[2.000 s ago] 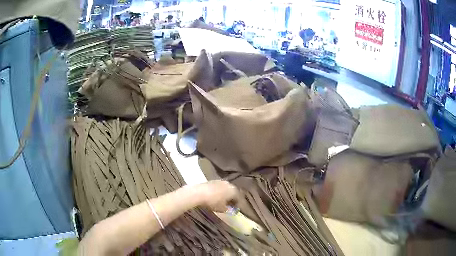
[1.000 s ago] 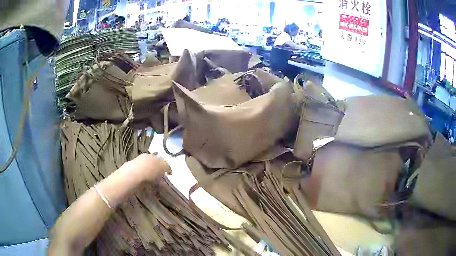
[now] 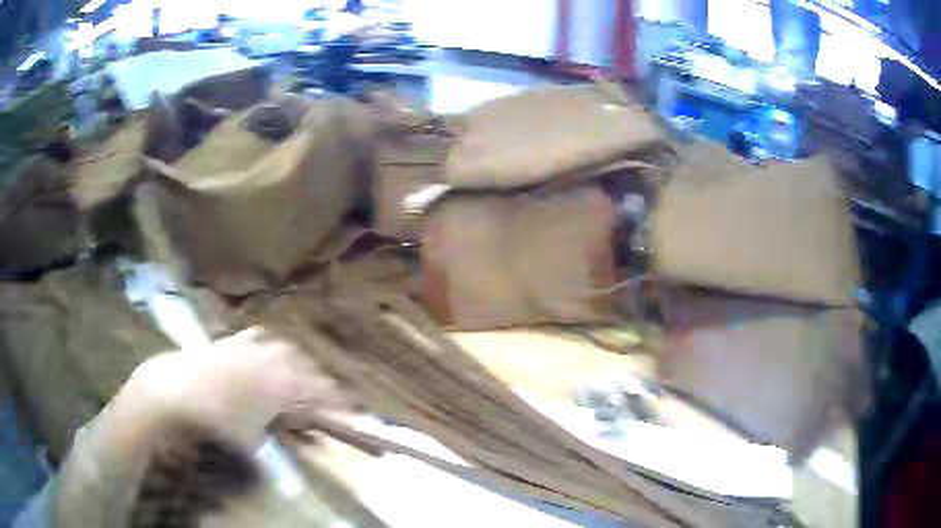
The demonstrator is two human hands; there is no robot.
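Note:
My left hand (image 3: 242, 382) reaches in from the lower left, strongly blurred, with its fingers beside the left edge of the brown strap strips (image 3: 444, 387). A thin strap end shows by the fingertips, but whether they grip it cannot be told. The strips run in a long bundle from the middle towards the lower right. More dark brown strips (image 3: 191, 480) show blurred below my wrist. My right hand is out of the picture.
Brown bag bodies (image 3: 521, 258) are piled behind the strips, with another bag (image 3: 758, 232) at the right. A small grey-white item (image 3: 619, 402) lies on the pale table right of the strips. A white sheet (image 3: 660, 449) lies near it.
The view has swung to the right, so the bags and strips appear further left. My left hand has moved from the left bundle to beside the middle strips.

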